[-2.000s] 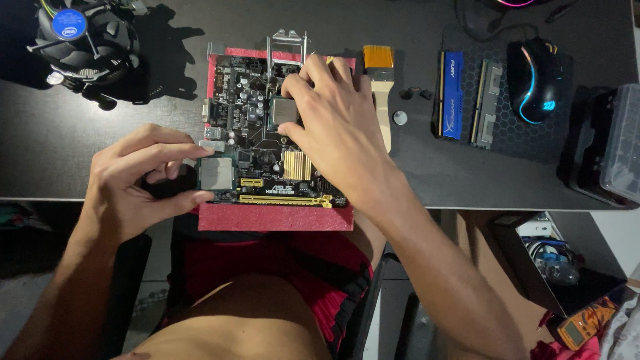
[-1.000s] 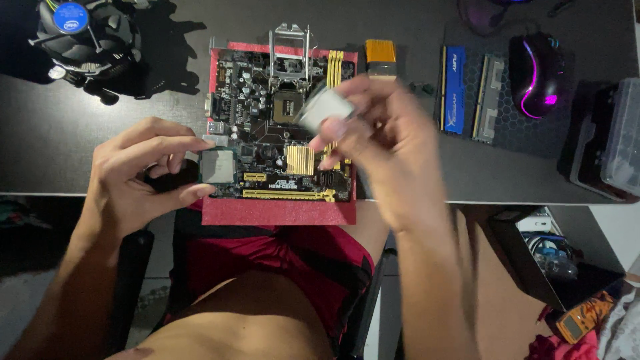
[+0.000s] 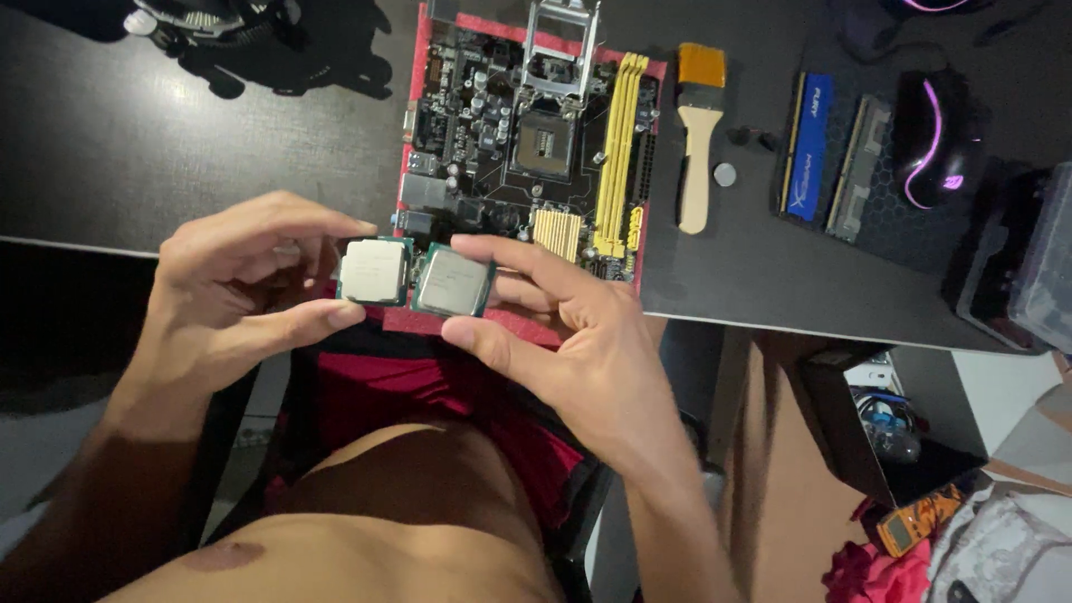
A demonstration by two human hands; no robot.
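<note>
Between thumb and index finger, my left hand (image 3: 251, 289) holds a CPU (image 3: 374, 271) by its edges, metal lid facing up. A second CPU (image 3: 452, 283), slightly tilted, is pinched by my right hand (image 3: 561, 322) just to the right of the first. Both are over the near-left edge of an ASUS motherboard (image 3: 469, 134), which lies on a red foam sheet (image 3: 419, 321). The bare CPU socket (image 3: 545, 144) shows, its metal load frame (image 3: 559, 50) raised. Yellow memory slots (image 3: 620, 159) run down the board's right side.
Right of the board lie a brush (image 3: 698, 142), a small round disc (image 3: 724, 174), a blue memory module (image 3: 806, 146), a second memory module (image 3: 859, 167) and a lit mouse (image 3: 934, 142). A CPU cooler (image 3: 218, 17) stands at the upper left. A clear plastic box (image 3: 1043, 251) sits far right.
My right hand was at the socket, then lifted a CPU off the board; now it holds that CPU beside the one in my left hand. The socket has come into sight, bare. The view has shifted closer.
</note>
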